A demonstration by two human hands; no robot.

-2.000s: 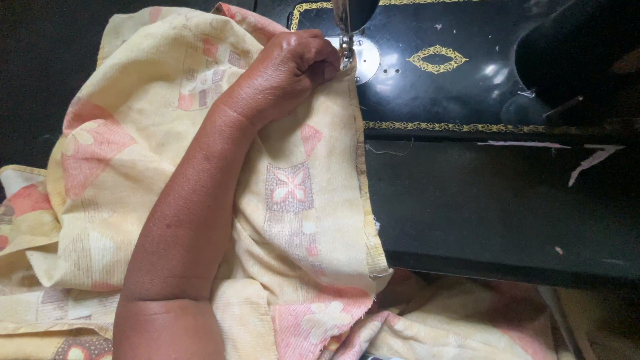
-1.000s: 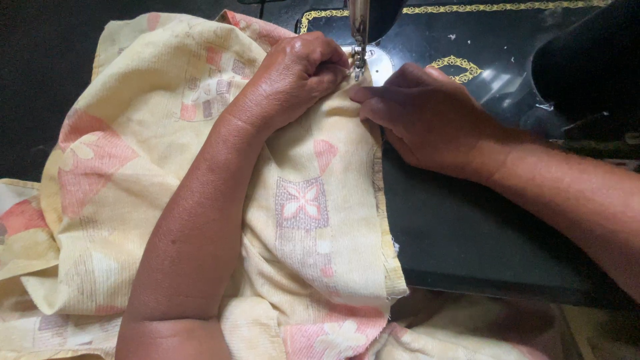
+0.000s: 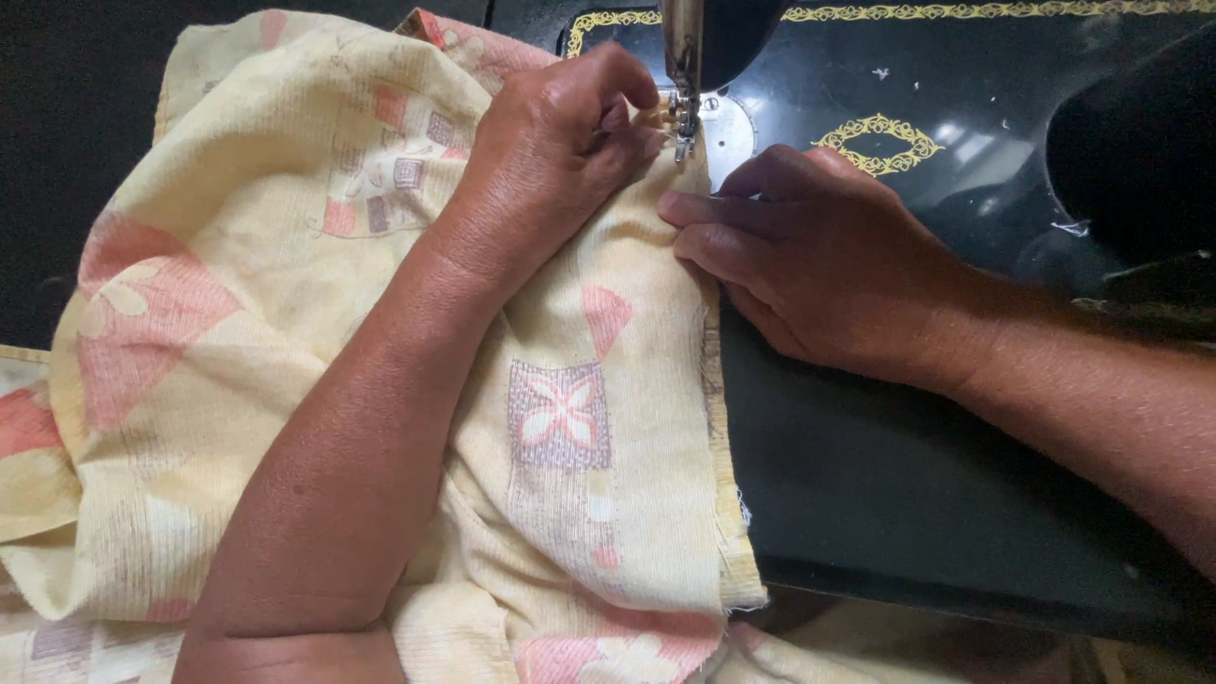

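A cream printed cloth (image 3: 655, 418) with pink and purple motifs spreads over the left and middle of the view, its frayed right edge running up to the presser foot (image 3: 683, 128) of a black sewing machine (image 3: 988, 85). My left hand (image 3: 570, 142) lies on the cloth just left of the foot, its thumb and forefinger pinching a bit of fabric. At the cloth's right edge, below the foot, my right hand (image 3: 798, 247) holds the edge between thumb and fingers; its fingertips are partly hidden. The needle tip cannot be made out.
The metal needle plate (image 3: 731, 138) shows right of the foot. A dark machine arm (image 3: 1140, 161) stands at the right. The black table's front edge (image 3: 912, 608) runs below my right forearm, with more printed cloth hanging under it.
My right hand, not in view two seconds ago, has come in from the right to the cloth's edge. My left hand stays beside the presser foot.
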